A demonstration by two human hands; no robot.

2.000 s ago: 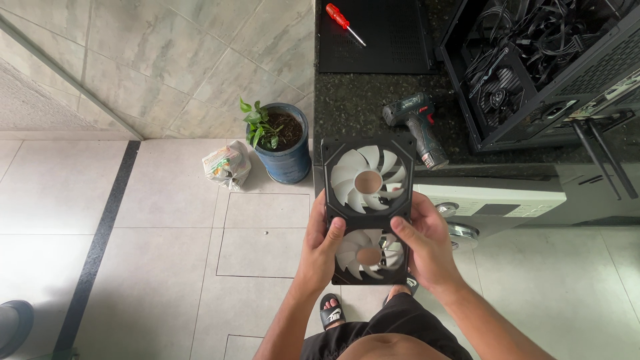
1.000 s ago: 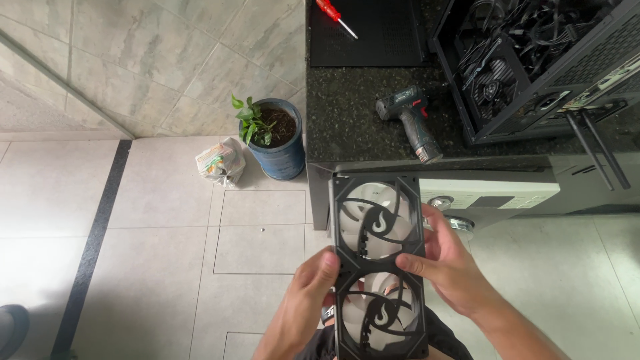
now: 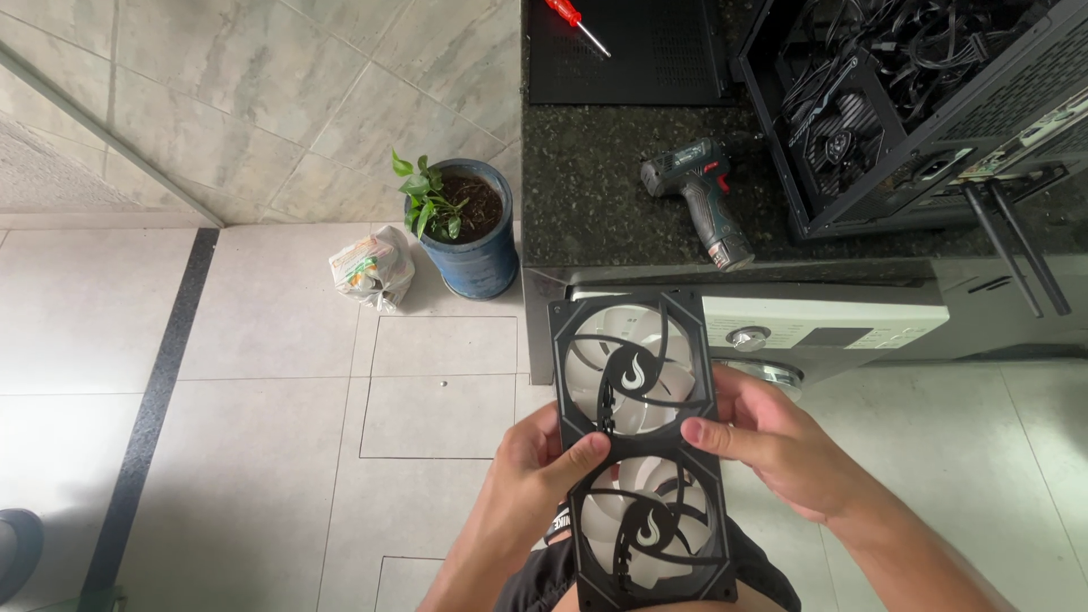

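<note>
A black double PC fan unit (image 3: 643, 444) with two translucent white rotors is held between both hands over my lap, just in front of the counter. Its curved struts and the round hubs with a white flame mark face the camera. My left hand (image 3: 544, 467) grips the left edge near the middle, thumb on the frame. My right hand (image 3: 765, 433) holds the right edge, thumb on the frame between the two fans and fingers behind it. The fingers behind the frame are partly hidden.
On the dark granite counter (image 3: 586, 195) lie a cordless drill driver (image 3: 701, 195), a black perforated panel (image 3: 629, 51) with a red screwdriver (image 3: 580, 27), and an open PC case (image 3: 850, 136) full of cables. Below is a washing machine (image 3: 858, 323). A potted plant (image 3: 470, 255) and plastic bag (image 3: 374, 268) stand on the floor.
The fan unit has been turned over: two seconds ago its open blade side showed, now the struts and marked hubs do. Both hands have moved lower, toward my body.
</note>
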